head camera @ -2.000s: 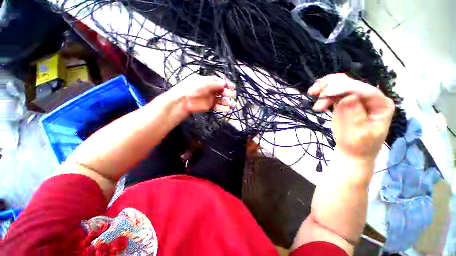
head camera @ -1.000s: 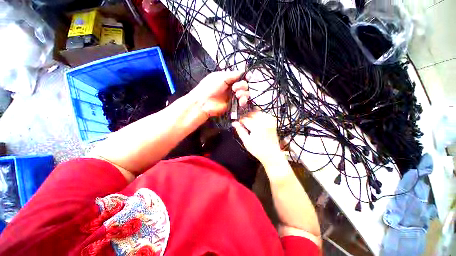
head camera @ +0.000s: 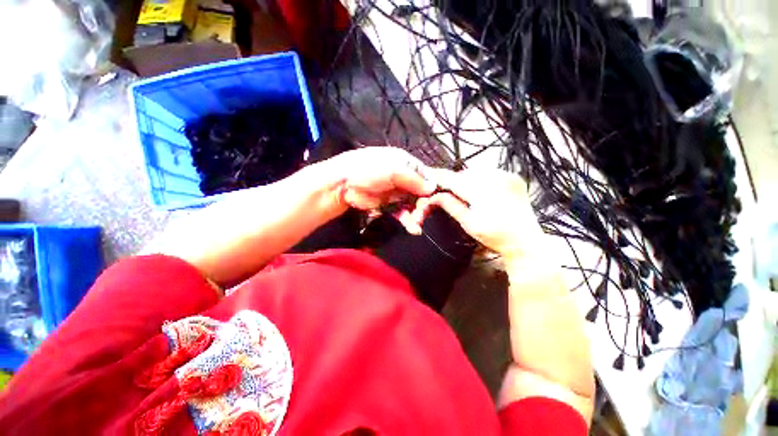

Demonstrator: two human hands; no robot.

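Observation:
My left hand (head camera: 384, 180) and my right hand (head camera: 486, 206) meet above my lap. Their fingers are curled and their fingertips are touching or nearly so. A small bit of black cable shows dark between the fingers; most of it is hidden by the hands and blends with the dark lap. A loose black cable pile (head camera: 597, 94) lies on the white table (head camera: 563, 298) to the right, with connectors (head camera: 627, 277) hanging along its near side. The large blue bin (head camera: 162, 162) stands at left with a dark heap of coiled cables (head camera: 243, 145) inside.
A small blue bin (head camera: 75, 264) with clear plastic is at far left. A cardboard box (head camera: 175, 58) holds yellow-and-black packets (head camera: 166, 13) beyond the large bin. A clear plastic bag (head camera: 721, 77) lies on the pile. Light blue denim cloth (head camera: 699, 366) is at the table's lower right.
My hands were apart two seconds ago, then came together around a small connector. Now they are closer together, and the connector no longer shows. The view has shifted, showing more of the left-hand floor.

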